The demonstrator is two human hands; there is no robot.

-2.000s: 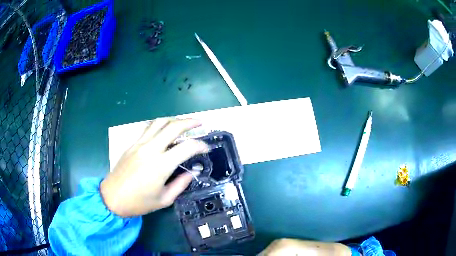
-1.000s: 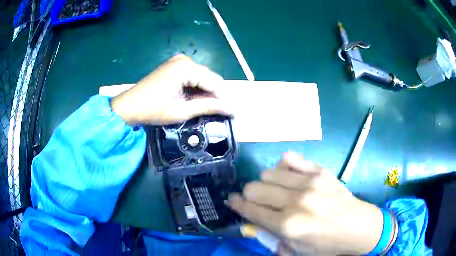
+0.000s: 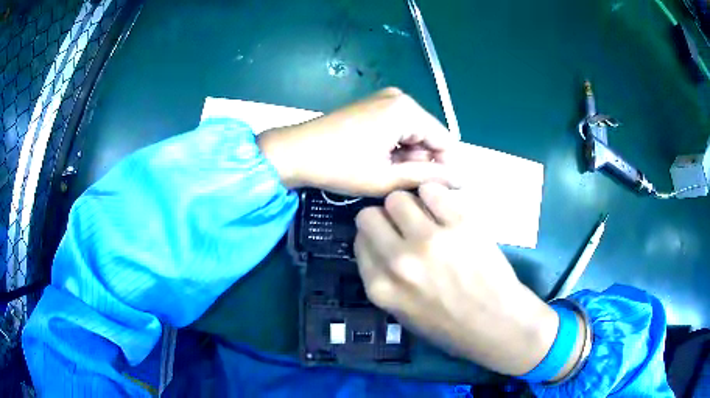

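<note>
The opened black trail camera housing lies in front of me, with rows of small holes and a curved white wire in its upper shell (image 3: 321,221). Its lower section (image 3: 362,350) lies flat nearer me, with two pale pads. My left hand (image 3: 362,148) reaches over the shell's top edge, fingers curled. My right hand (image 3: 428,268) covers the shell's right side, its fingers curled and meeting the left fingertips. Anything between the fingertips is hidden. A long white sheet (image 3: 506,194) lies behind and under the hands.
A slim pale tool (image 3: 436,70) lies beyond the sheet. The air blow gun (image 3: 611,159) lies at right, its hose by a white block (image 3: 689,172). A white pen-type pick (image 3: 584,256) lies near my right sleeve. A mesh partition (image 3: 39,70) stands at left.
My right hand has moved up to meet my left. The part with hole rows, earlier over the lower section, now shows in the upper shell; the lower section's pads are uncovered.
</note>
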